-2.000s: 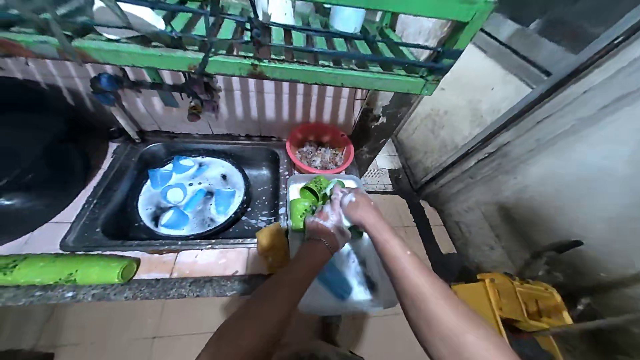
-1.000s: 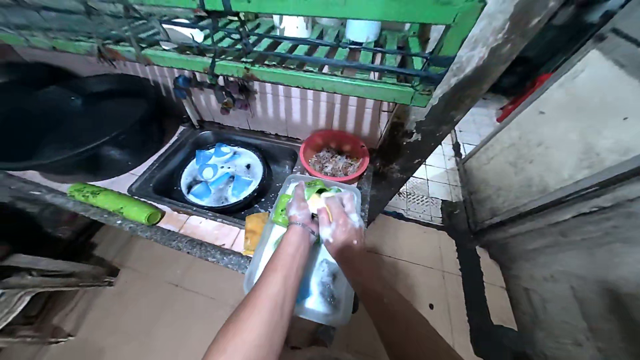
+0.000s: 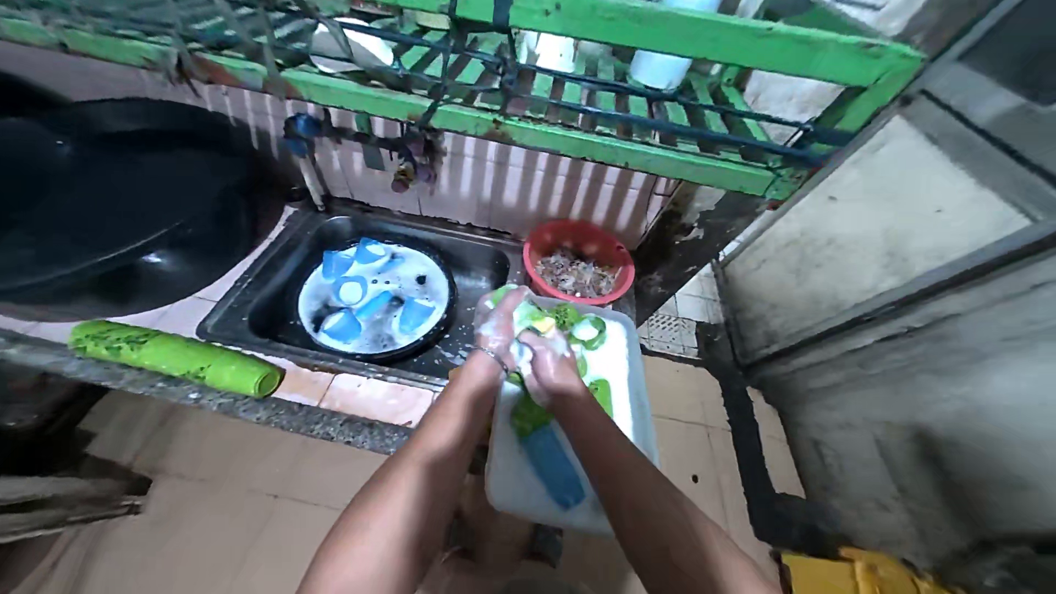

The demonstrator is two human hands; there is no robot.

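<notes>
Both hands are soapy and close together over a translucent plastic tub of suds. My left hand is around a green cup, partly hidden by fingers and foam. My right hand is closed on a foamy sponge, its yellowish part showing, against the cup. Several green cups and a blue cup lie in the tub. In the sink, a round black basin holds soapy water with several blue cups.
A red plastic bowl of small debris stands right of the sink. Stacked green cups lie along the counter's edge. A large black basin is at left, a tap behind the sink. A green slatted rack hangs above.
The view has shifted. Both hands stay over the tub; my left hand now has fingers around a green cup at the tub's far left corner.
</notes>
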